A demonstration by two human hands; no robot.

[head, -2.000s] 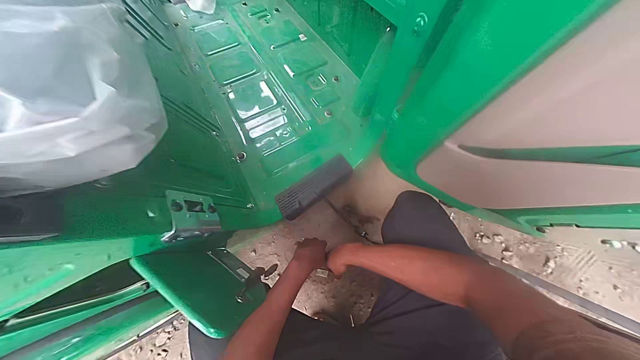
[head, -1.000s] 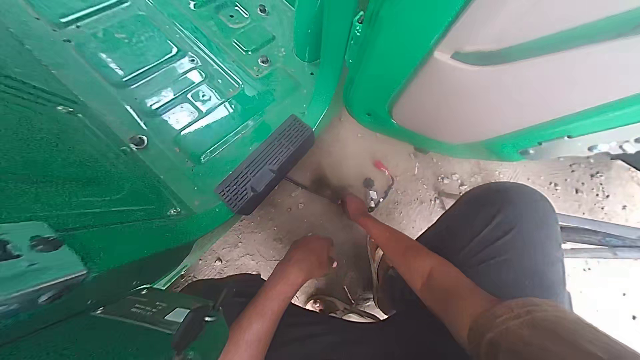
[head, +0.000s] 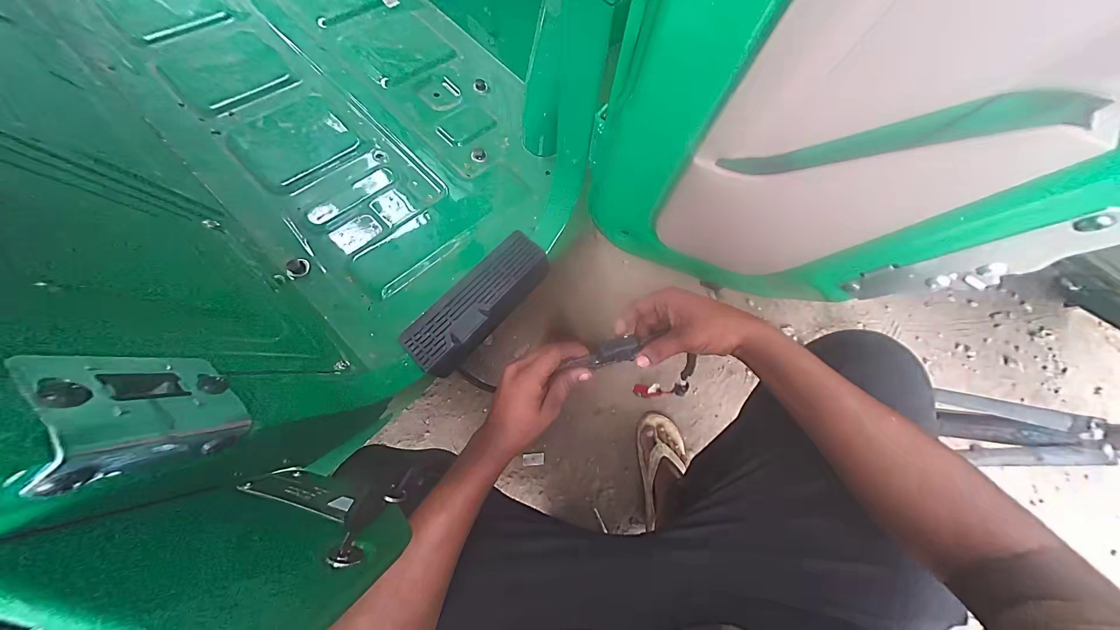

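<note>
Between my two hands is a dark connector on a cable (head: 618, 350), in front of the green vehicle body. My left hand (head: 535, 389) pinches its left end between thumb and fingers. The fingers of my right hand (head: 682, 328) close on its right end. A dark cable (head: 477, 382) runs from under the black ribbed plastic step (head: 477, 302) toward my left hand. Below my right hand hangs a cable end with a red piece (head: 646, 390). What exactly the connector joins is too small to tell.
The green metal floor panel (head: 289, 149) with bolt holes lies at upper left. An open green door with a pale inner panel (head: 840, 175) stands at right. A metal bracket (head: 131, 411) and a green flap (head: 262, 560) are at lower left. Metal bars (head: 1015, 429) lie at right.
One second ago my hands were apart, the right near the cable by the ground; now both meet on the dark connector, raised from the ground. The view has shifted.
</note>
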